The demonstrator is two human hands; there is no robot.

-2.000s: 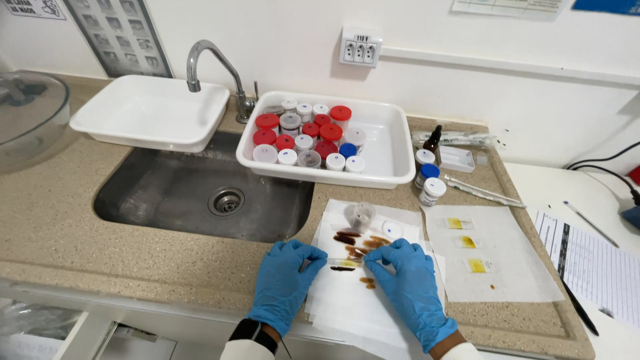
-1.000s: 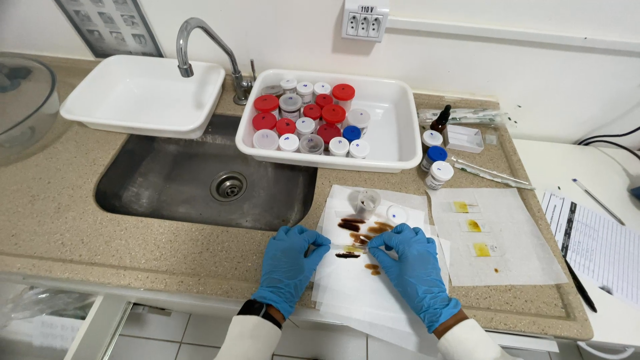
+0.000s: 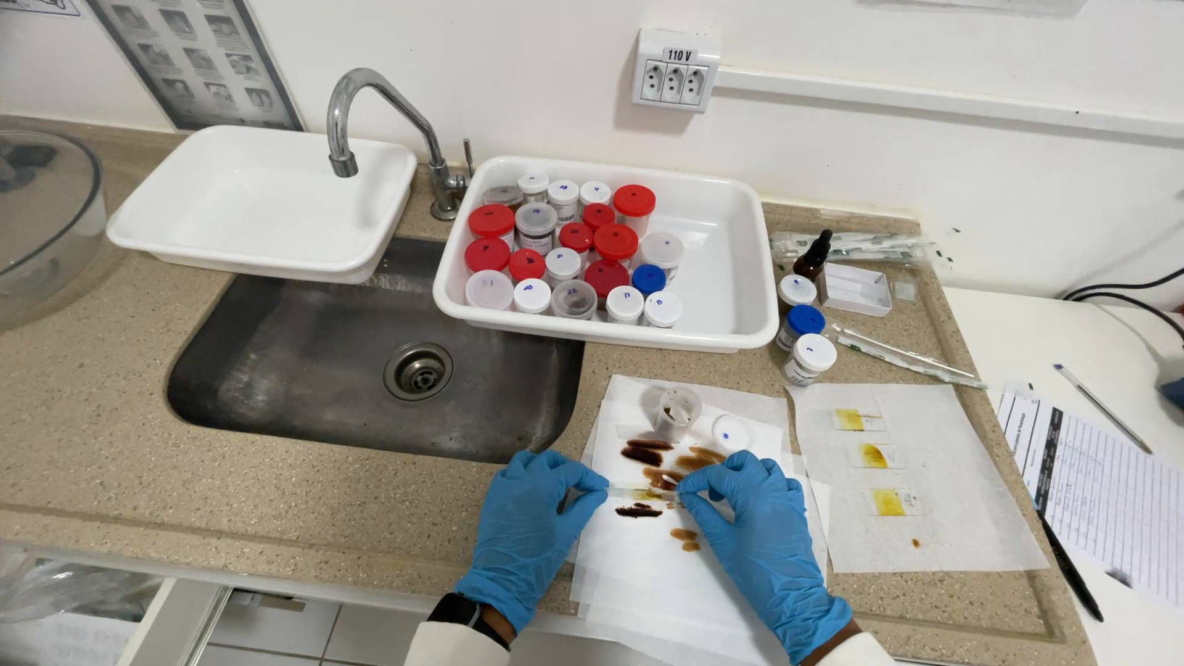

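Observation:
Both hands wear blue gloves. My left hand [image 3: 534, 532] pinches the left end of a glass slide [image 3: 641, 496] bearing a yellow smear. At the slide's right end are the fingertips of my right hand [image 3: 754, 541], with a small white tip showing between them. Beneath lie white paper sheets [image 3: 671, 583] with dark brown and orange-brown streaks [image 3: 647, 452]. Just beyond the streaks stands an uncapped clear specimen cup [image 3: 677, 412], its white lid [image 3: 733, 432] beside it. Three slides with yellow smears, one of them the nearest slide [image 3: 895, 502], rest on another paper sheet [image 3: 953, 541] at right.
A white tray [image 3: 749, 277] of lidded specimen cups stands behind, right of the steel sink [image 3: 277, 370] and faucet [image 3: 384, 92]. Three capped cups, one blue-lidded [image 3: 803, 324], a dropper bottle [image 3: 814, 254] and wrapped sticks [image 3: 906, 356] are at back right. A pen [image 3: 1101, 407] lies on a form.

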